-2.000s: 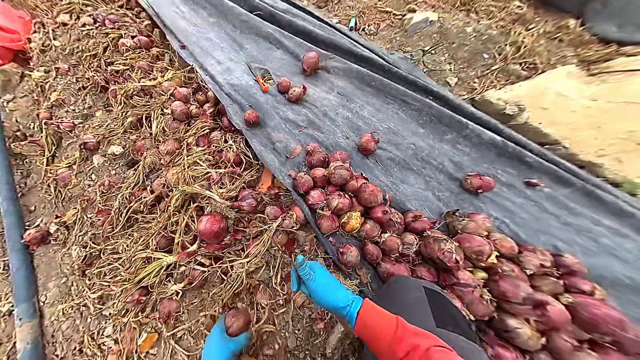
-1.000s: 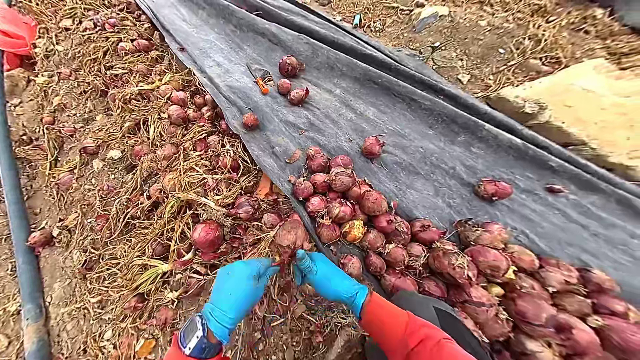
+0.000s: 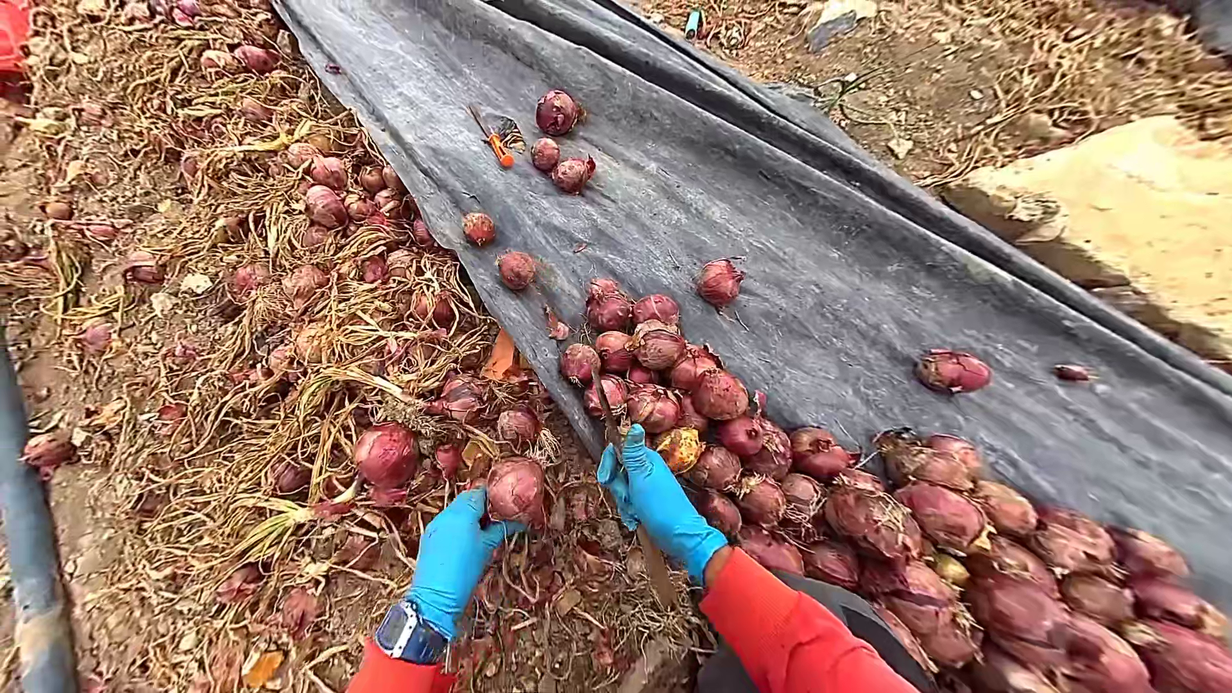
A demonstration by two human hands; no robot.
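Observation:
My left hand (image 3: 460,551), in a blue glove with a watch at the wrist, holds a red onion (image 3: 516,492) above the dry onion tops. Close by on the right, my right hand (image 3: 664,496), also gloved in blue, grips a narrow brownish tool (image 3: 608,409), perhaps a knife; its exact kind cannot be told. The tool points up past the edge of the pile of red onions (image 3: 722,395) on a dark grey fabric sheet (image 3: 818,318). A yellowish onion (image 3: 680,449) lies beside my right glove.
Red onions with dried leaves (image 3: 327,385) cover the soil at left. A dark pipe (image 3: 34,558) runs along the left edge. An orange-handled tool (image 3: 500,150) lies on the sheet near loose onions. A large pale rock (image 3: 1126,212) stands at right, a red item (image 3: 12,43) at top left.
One second ago my hands were together at an onion; now they are apart, the onion in my left hand. One more small onion lies on the sheet near its left edge.

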